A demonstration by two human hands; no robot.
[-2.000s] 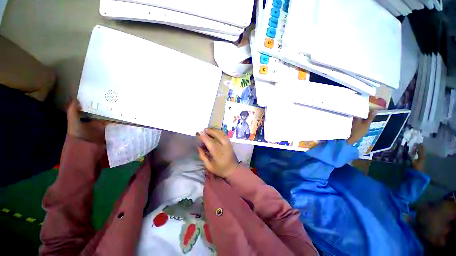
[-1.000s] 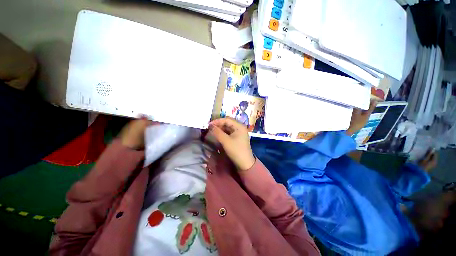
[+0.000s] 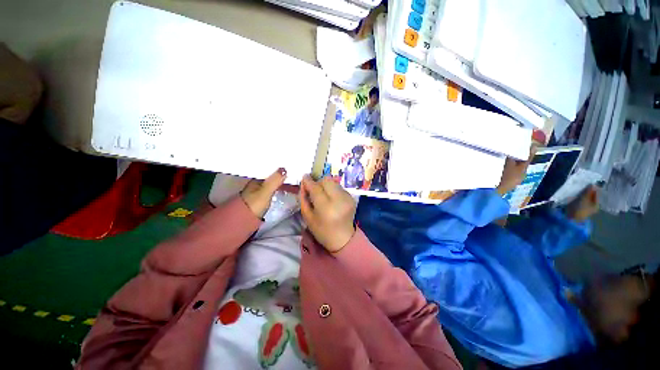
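Observation:
A white learning tablet [image 3: 210, 101] lies back side up on the beige bench, its speaker grille near the lower left corner. My left hand [image 3: 265, 194] is at the tablet's near edge, holding a sticker sheet [image 3: 228, 187] that is partly hidden below the edge. My right hand [image 3: 328, 209] is just right of it at the tablet's near right corner, thumb and fingertips pinched together. Whether a small sticker is between those fingertips cannot be made out.
Stacked units [image 3: 532, 54] lean at the right on a printed picture sheet [image 3: 354, 168]. White backing paper [image 3: 346, 54] lies between the tablet and the stack. More units [image 3: 329, 9] are at the back. A person in blue [image 3: 470, 267] sits close on the right. A red object [image 3: 108, 206] is below left.
My left hand has moved right along the tablet's near edge with the sticker sheet, from the left corner to beside my right hand. The tablet appears shifted slightly up and left in view.

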